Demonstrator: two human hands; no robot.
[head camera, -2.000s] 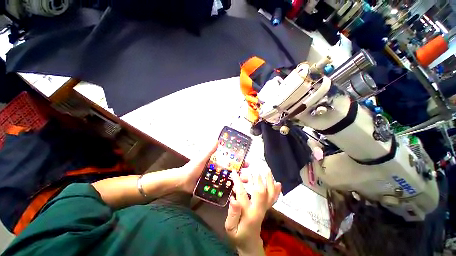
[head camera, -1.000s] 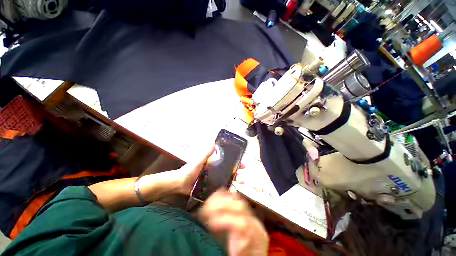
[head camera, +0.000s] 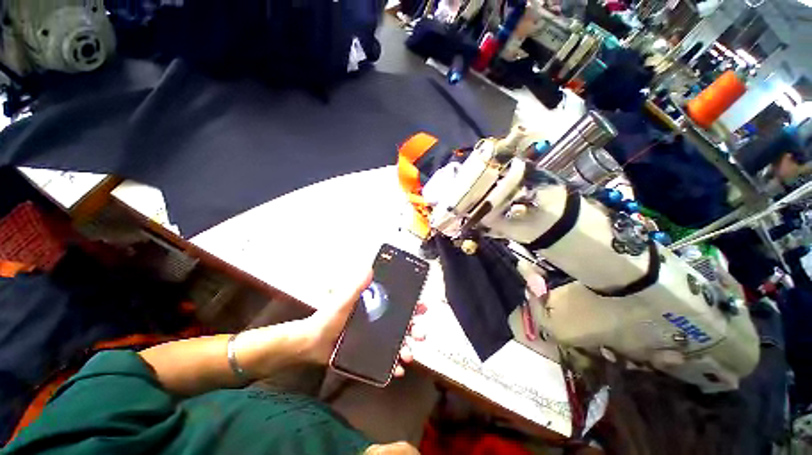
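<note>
My left hand (head camera: 334, 331) holds a mobile phone (head camera: 383, 315) upright over the table's front edge. The phone's screen is dark with a pale patch of light on it. The thumb lies along one side and the fingertips wrap the other. Only a small part of my right hand (head camera: 392, 449) shows, cut off by the bottom edge; its fingers cannot be made out.
The cream sewing machine (head camera: 614, 267) stands on the white table (head camera: 294, 222) at right. An orange strip (head camera: 410, 169) and small dark cloth (head camera: 481, 289) hang by its head. Large navy fabric (head camera: 267, 124) lies beyond. A red crate (head camera: 31, 233) is at far left.
The phone screen went from lit with icons to dark. My right hand moved from the phone down to the bottom edge. The view has shifted slightly.
</note>
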